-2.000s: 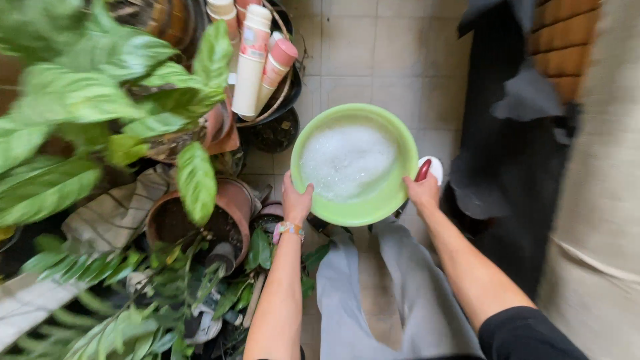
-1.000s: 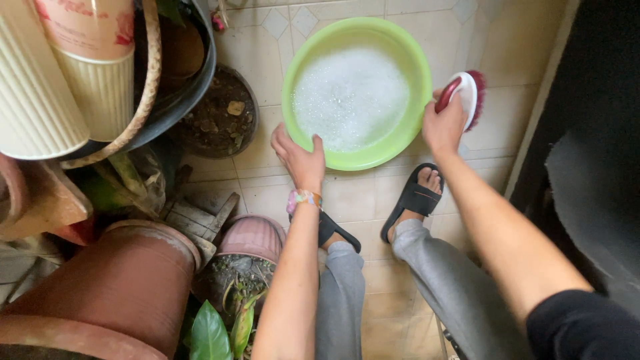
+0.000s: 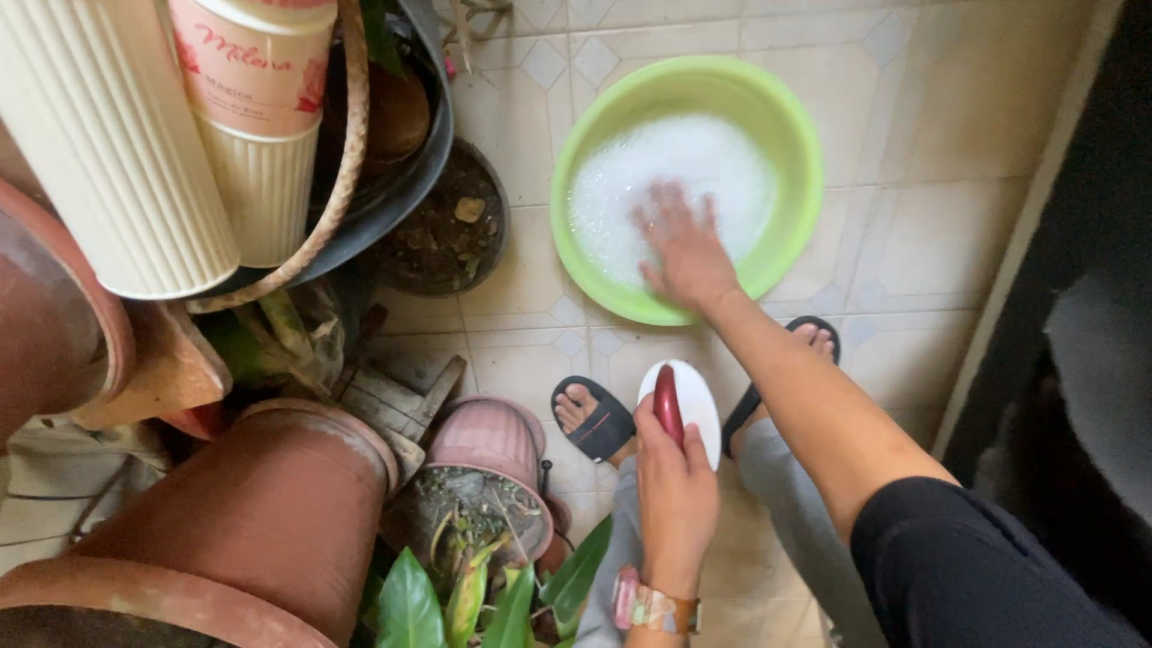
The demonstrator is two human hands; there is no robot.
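A green plastic basin with white suds stands on the tiled floor. My right hand reaches over its near rim, palm down with the fingers spread, at the surface of the suds; it holds nothing, and whether the fingertips are under the foam is not clear. Below the basin, my left hand grips the dark red handle of a white scrub brush. The brush's bristles are hidden beneath its white body.
Plant pots crowd the left: a large terracotta pot, a pink pot and a dark pot of soil. Cream ribbed containers lean in a dark tub. My sandalled feet are below the basin. A dark surface borders the right.
The brush has passed from my right hand to my left. My left hand has left the basin's rim, and my right hand has moved over the suds. The basin now rests on the floor.
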